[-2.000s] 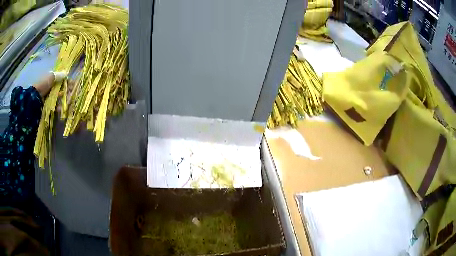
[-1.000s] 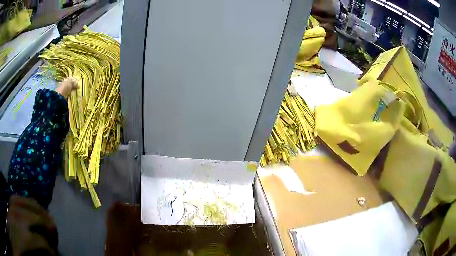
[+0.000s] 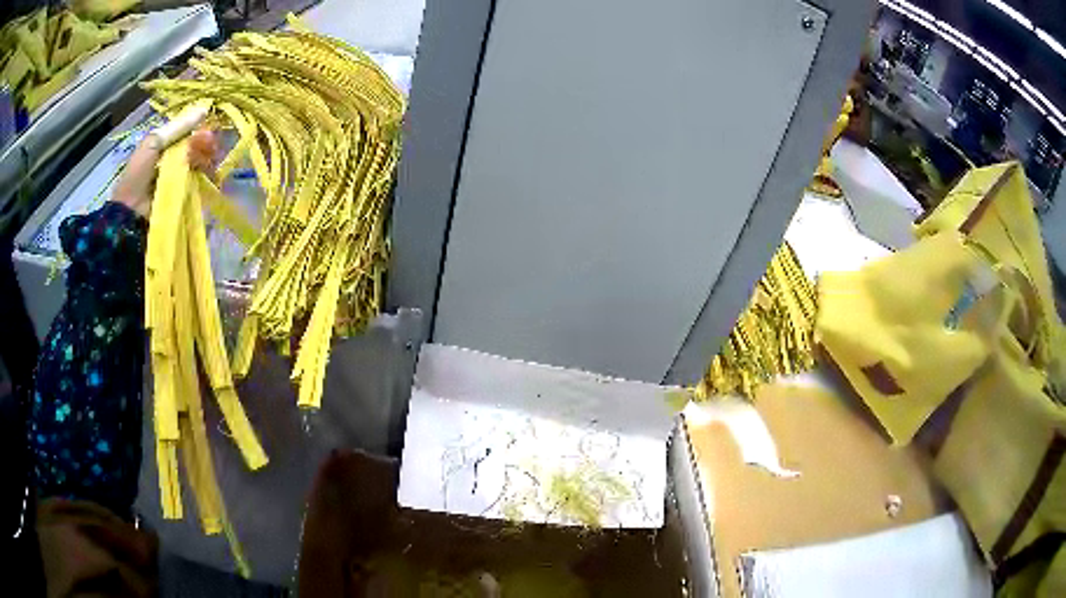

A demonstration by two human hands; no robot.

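My left hand [image 3: 170, 158], with white wraps on its fingers, is at the upper left in a dark blue dotted sleeve. It holds several yellow straps [image 3: 175, 339] that hang down from it. The large strap bundle [image 3: 333, 175] lies beside it to the right, draped over the table edge. My right hand is not in view.
A grey panel [image 3: 620, 175] stands in the centre. Below it a white board [image 3: 526, 450] holds thread bits above a brown waste box [image 3: 333, 514]. At the right are more yellow straps [image 3: 766, 327], yellow bag bodies [image 3: 906, 327] and white sheets [image 3: 871, 561] on a tan table [image 3: 818, 479].
My left hand has drawn several straps left, apart from the large bundle, and they now hang from it. The camera view has turned, so the panel and table appear further right.
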